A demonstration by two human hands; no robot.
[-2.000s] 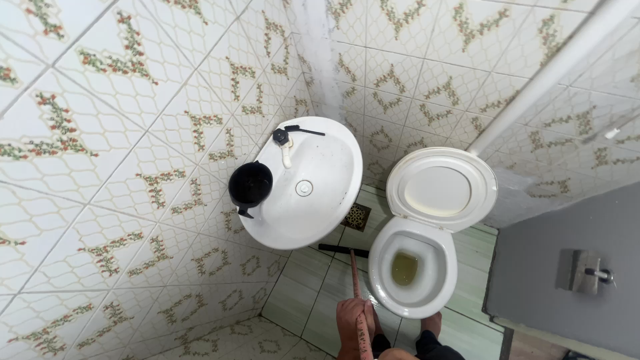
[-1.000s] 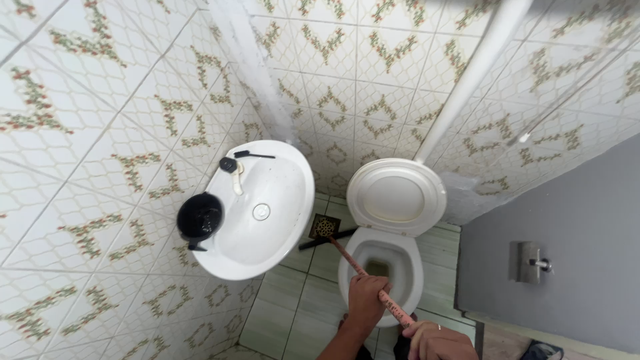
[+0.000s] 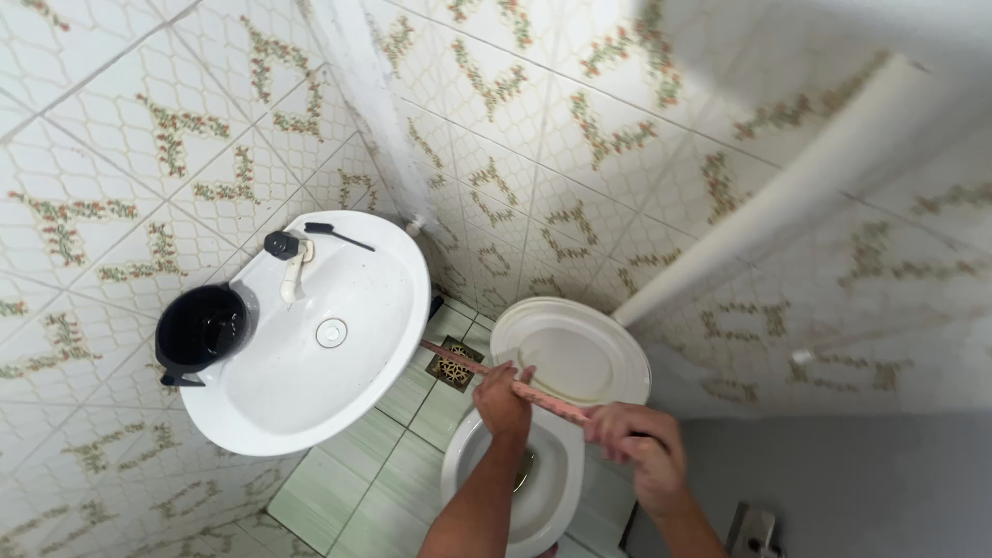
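Observation:
Both my hands grip one long pinkish pole [image 3: 552, 403]. My left hand [image 3: 504, 399] is closed around its middle, over the joint between the toilet bowl [image 3: 573, 465] and its raised lid [image 3: 570, 356]. My right hand [image 3: 639, 449] holds the pole's near end, to the right of the bowl. The pole slants across a brass-coloured floor drain grate [image 3: 456, 364], and its far end runs out of sight beneath the white sink [image 3: 364, 310]. A short dark bar [image 3: 435, 305] shows at the sink's right edge; whether it joins the pole is hidden.
On the sink lie a black bowl [image 3: 203, 329] and a black brush [image 3: 339, 235], near a tap with a black knob [image 3: 281, 245]. A white pipe [image 3: 759, 194] rises behind the toilet. A metal paper holder [image 3: 752, 531] is at lower right, on the grey wall.
Two seconds ago the pole was more upright, with a dark crossbar showing beside the toilet. Now the pole slants further left and its far end is under the sink. The view has shifted.

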